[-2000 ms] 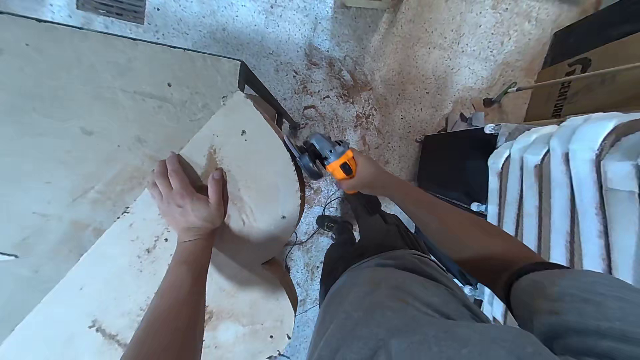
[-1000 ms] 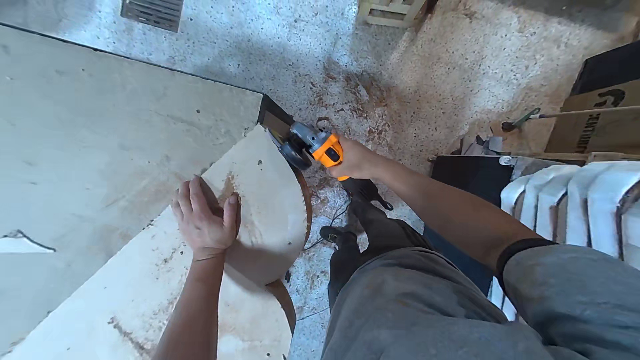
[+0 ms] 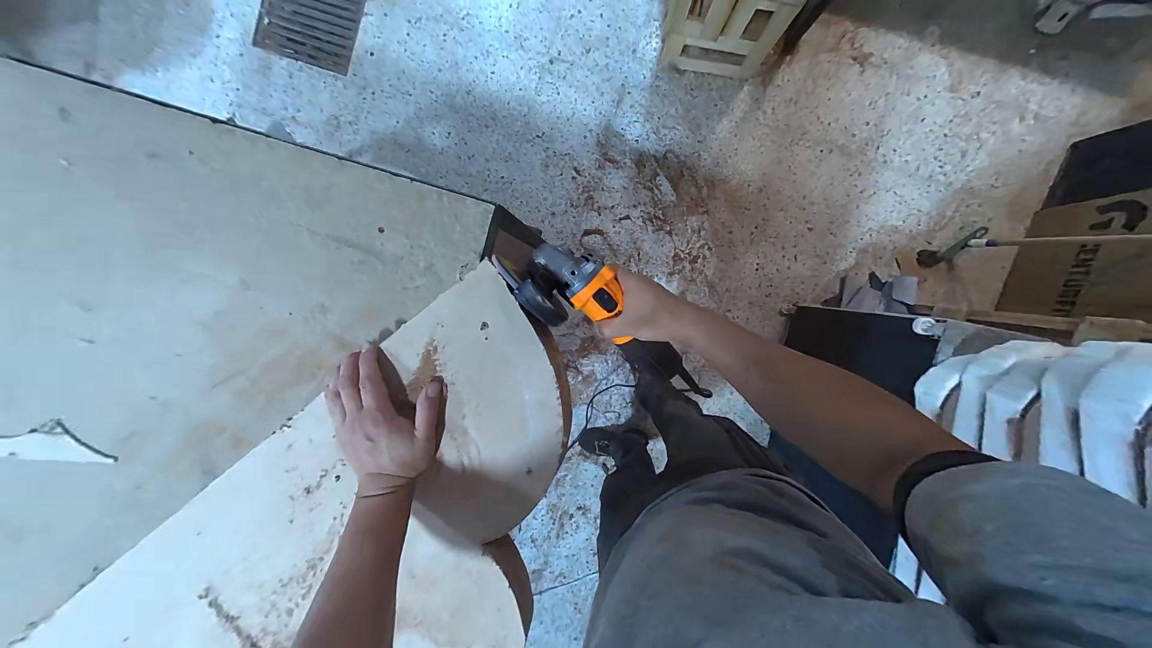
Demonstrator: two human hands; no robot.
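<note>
My right hand [image 3: 637, 306] grips an orange and grey angle grinder [image 3: 580, 279] by its body. The grinder's guard and disc are at the curved edge of a pale wooden panel [image 3: 495, 396], near its pointed far corner. Whether the disc touches the edge cannot be told. My left hand [image 3: 387, 414] lies flat on the panel, palm down, thumb apart from the fingers. The panel has scalloped, rounded edges with a reddish-brown side, and it rests on a pale tabletop [image 3: 225, 252].
Reddish-brown shavings [image 3: 666, 198] are scattered on the speckled floor. A metal floor drain [image 3: 310, 31] is at the top left, a pale slatted crate [image 3: 729, 36] at the top. White curved pieces [image 3: 1035, 396] and cardboard [image 3: 1080, 261] stand at the right. A cord runs by my foot.
The grinder has moved along the curved edge toward the panel's pointed corner since the earliest frame. My left hand stays flat on the panel. The view has shifted somewhat.
</note>
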